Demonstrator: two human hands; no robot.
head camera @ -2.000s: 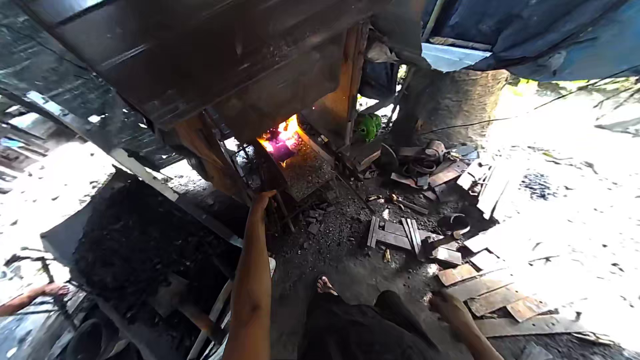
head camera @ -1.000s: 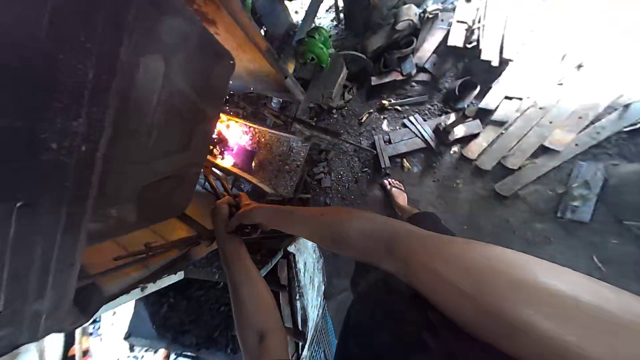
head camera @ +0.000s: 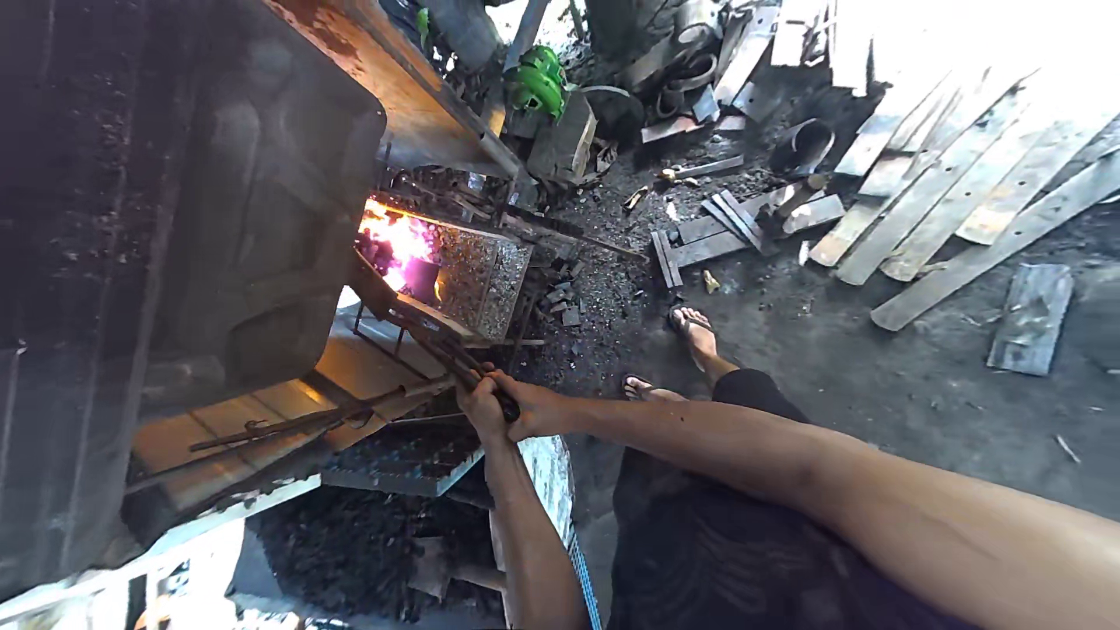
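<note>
Both my hands meet around the handle end of long dark metal tongs [head camera: 451, 350]. My left hand [head camera: 484, 407] is closed on the tool from the lower left, and my right hand [head camera: 529, 409] is closed on it just beside. From my hands the tongs slant up and left toward the forge fire [head camera: 398, 245], whose flames are orange and violet. Their far tips cannot be made out. A dark piece [head camera: 422, 280] stands at the edge of the flames. The gritty forge bed [head camera: 481, 276] extends right of the fire.
A dark metal hood [head camera: 254, 219] hangs close at the left. Beyond the forge is a green blower [head camera: 538, 83]. Flat metal bars [head camera: 954, 201] lie on the ground at the right. A hammer [head camera: 433, 567] rests over dark coal at the lower left. My sandalled feet stand near the forge.
My right hand has come from the lower right to join my left at the tongs. The view has turned and moved nearer the forge.
</note>
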